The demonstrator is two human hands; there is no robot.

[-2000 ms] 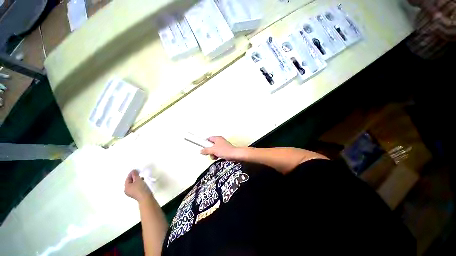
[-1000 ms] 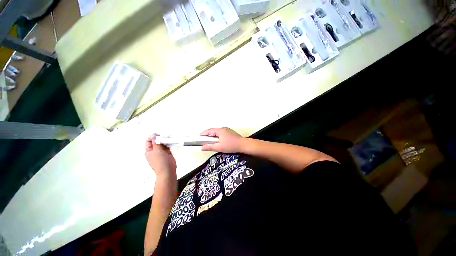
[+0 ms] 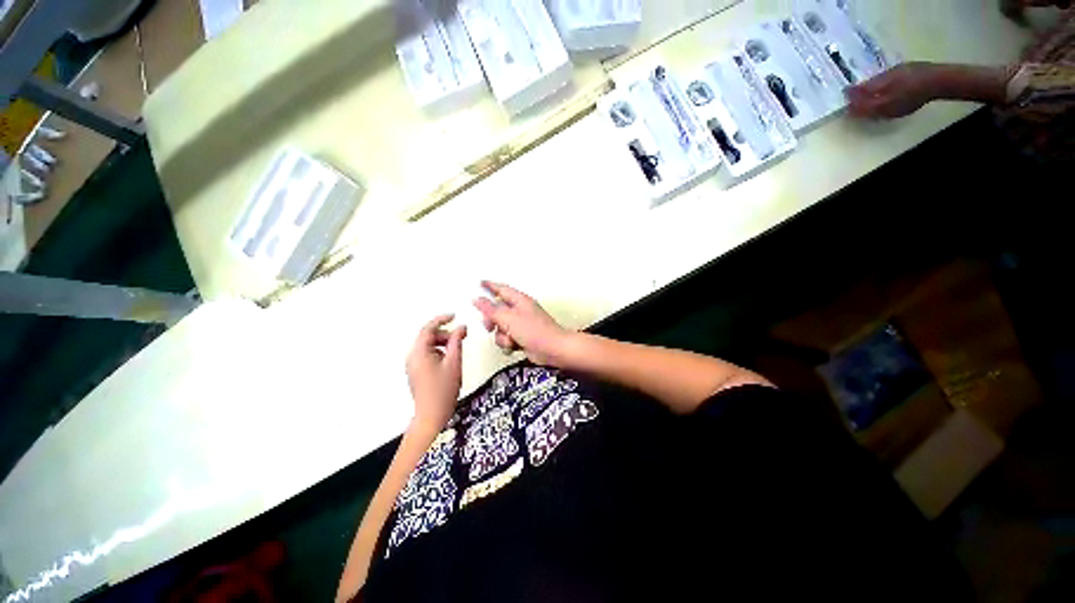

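My left hand [image 3: 435,369] is over the near part of the cream-white table [image 3: 566,253], its thumb and fingertips bent towards my right hand. My right hand [image 3: 519,322] is just to its right, fingers pointing left. The gap between them is washed out by glare, so I cannot tell whether they hold something white. The slim white device does not show clearly. A pale patch beyond my hands interrupts the dark edge line of the raised board; I cannot make out what it is.
A stack of empty white trays [image 3: 292,214] stands on the raised board [image 3: 195,141] at left. More tray stacks [image 3: 515,53] are at the far side. Filled trays [image 3: 663,136] with dark cables lie in a row at right. Another person's hand [image 3: 892,91] is at the row's end.
My hands have moved closer together, my left hand rightwards. The white stick seen between them no longer shows clearly. Part of the board's edge line is now hidden. Another person's hand has reached the filled trays.
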